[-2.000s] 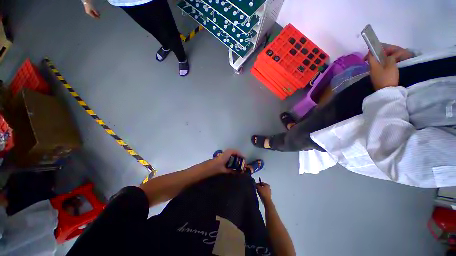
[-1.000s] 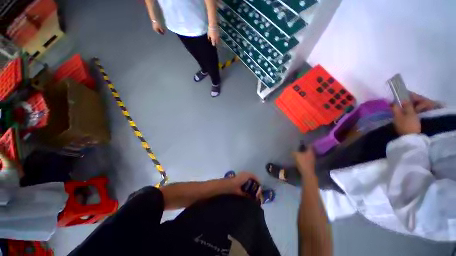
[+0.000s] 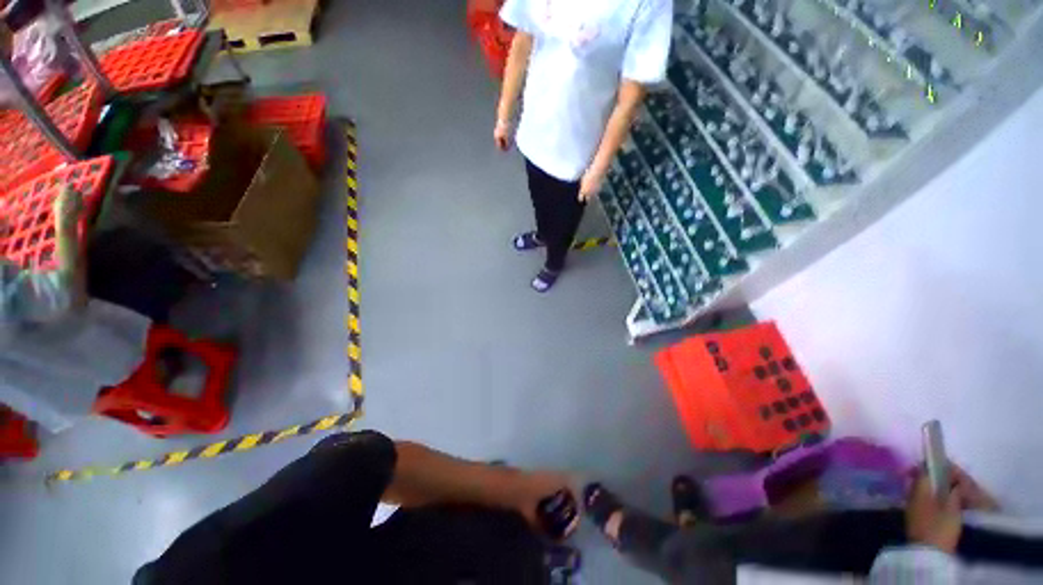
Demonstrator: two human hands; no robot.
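My left hand [image 3: 535, 495] is at the bottom centre, closed around a small black unit [image 3: 557, 514]. The unit is dark and rounded, with faint pale marks on its face; it is blurred. My right hand is not in view.
A stack of orange-red compartment trays [image 3: 732, 394] with dark parts stands right of centre, beside a purple tub [image 3: 738, 496]. A person holds a phone [image 3: 936, 457] at the right. Another stands by the slanted rack [image 3: 703, 257]. A red stool [image 3: 172, 389] and carton [image 3: 269, 217] are left.
The view has swung, so the floor, trays and rack sit lower and more of the rack shows. My right hand, earlier raised with a thin dark item, has left the view. My left hand keeps the unit.
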